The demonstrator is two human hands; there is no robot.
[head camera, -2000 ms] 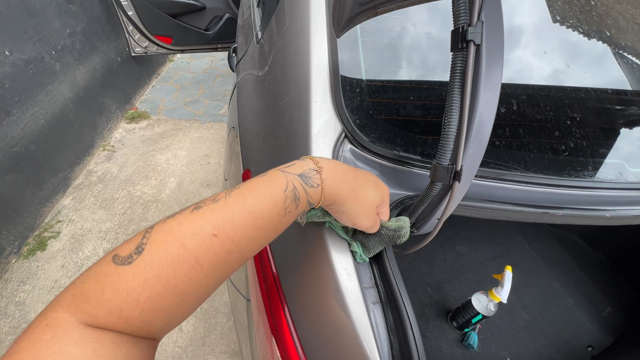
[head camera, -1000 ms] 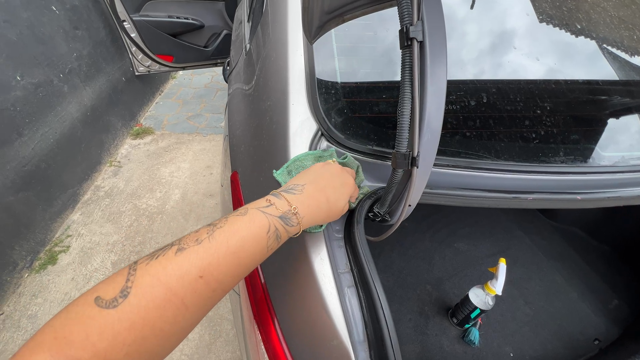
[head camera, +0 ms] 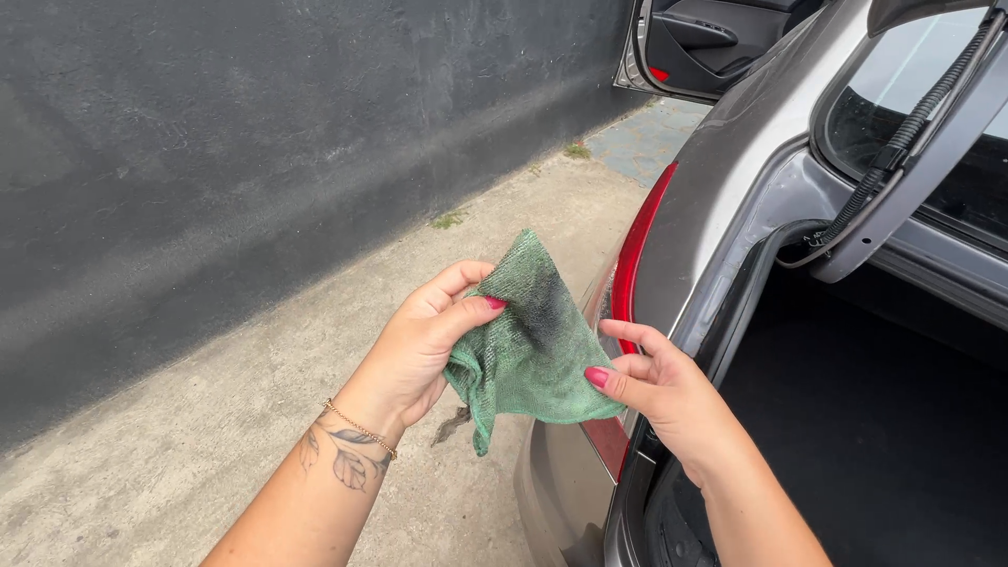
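A green microfibre cloth (head camera: pixel 535 354) with a dark smudge hangs in the air beside the car's red tail light (head camera: pixel 639 248). My left hand (head camera: pixel 421 335) pinches its upper left part between thumb and fingers. At the cloth's lower right edge, my right hand (head camera: pixel 657 386) has its thumb on the fabric and its fingers behind it, some of them spread. Behind the right hand lies the rear corner of the grey car body (head camera: pixel 709 150), with the black rubber seal (head camera: pixel 744 303) of the open boot.
The raised boot lid's hinge arm (head camera: pixel 921 181) carries a corrugated cable sleeve (head camera: pixel 917 122). The dark boot interior (head camera: pixel 866 425) is at the right. A dark wall (head camera: pixel 276 142) runs along the left above concrete ground (head camera: pixel 260 402). An open car door (head camera: pixel 701 39) stands at the top.
The left hand has come away from the body edge by the boot hinge with the cloth, now held up and partly spread. My right hand has come into view. The view has swung left.
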